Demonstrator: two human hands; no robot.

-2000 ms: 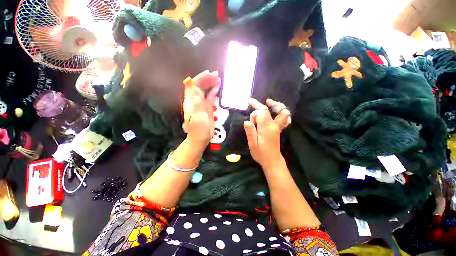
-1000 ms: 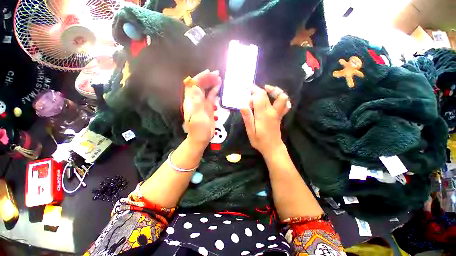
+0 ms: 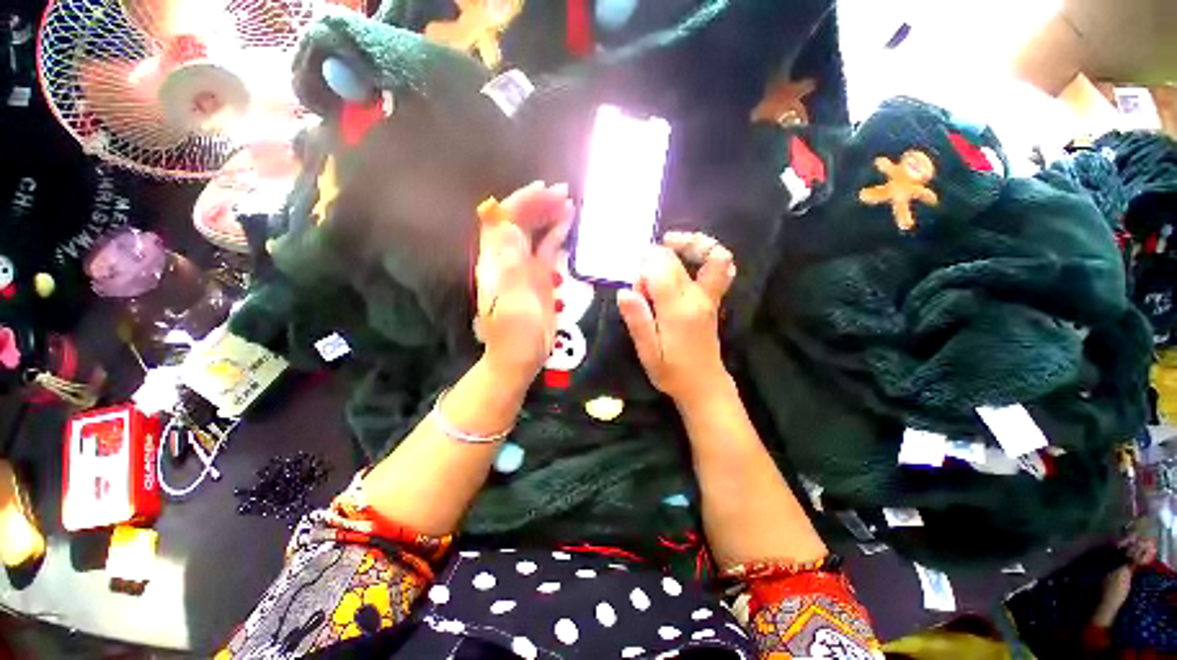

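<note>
A smartphone (image 3: 620,194) with a glaring white-pink screen lies on the dark green plush garment (image 3: 568,471) in front of me. My left hand (image 3: 519,277) is beside the phone's left edge, palm turned toward it, fingers raised and holding nothing visible. My right hand (image 3: 680,310) is at the phone's lower right corner, fingers partly curled, a fingertip at or just over the screen's lower edge; a ring shows on one finger. A snowman appliqué (image 3: 564,346) shows between my hands, partly hidden by my left hand.
A green garment heap with a gingerbread appliqué (image 3: 900,188) and white labels is at right. At left are a pink-and-white fan (image 3: 200,97), a purple-capped bottle (image 3: 129,263), a red-and-white box (image 3: 111,469), a white cable (image 3: 194,467) and small black beads (image 3: 284,486). A person's arm (image 3: 1120,587) shows at lower right.
My right hand has shifted slightly and its fingers have curled more near the phone's lower corner. My left hand and the phone have barely moved. Another person's arm has appeared at lower right.
</note>
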